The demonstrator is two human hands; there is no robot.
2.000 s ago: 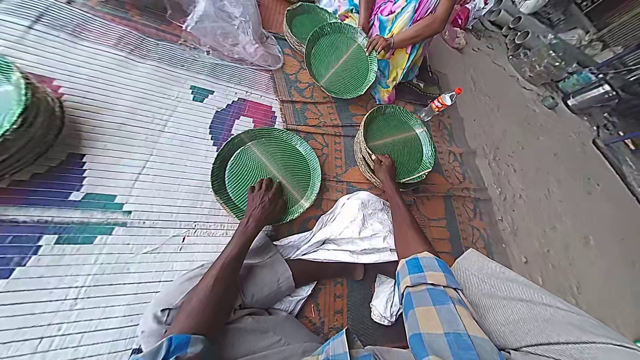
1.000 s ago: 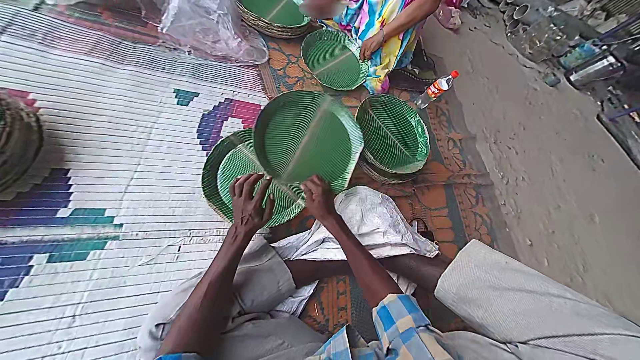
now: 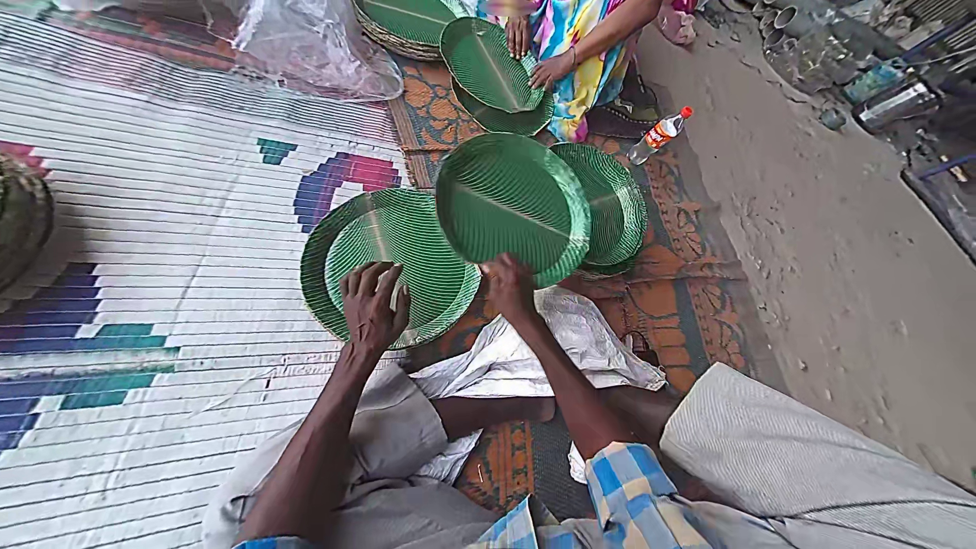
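My right hand (image 3: 509,288) grips the near rim of a green leaf-patterned plate (image 3: 511,206), raised and tilted between two others. Beneath its right side is another green plate (image 3: 606,202) on a stack. My left hand (image 3: 375,305) rests over the near left part of a green plate (image 3: 419,259) on the mat, fingers slightly curled and apart; whether they touch the plate I cannot tell. A white cloth or sheet (image 3: 503,358) lies between my legs.
Across from me, another person's hands (image 3: 553,69) hold a green plate (image 3: 492,65) near a plate stack (image 3: 412,23). A plastic bottle (image 3: 660,136) stands at the patterned mat's right edge. Clear plastic (image 3: 305,46) lies at upper left, and a dark stack (image 3: 23,217) at far left.
The plate that both hands touched a second ago has moved right, with only my right hand on it now. My left hand has come off it. The other person's plate has been lifted.
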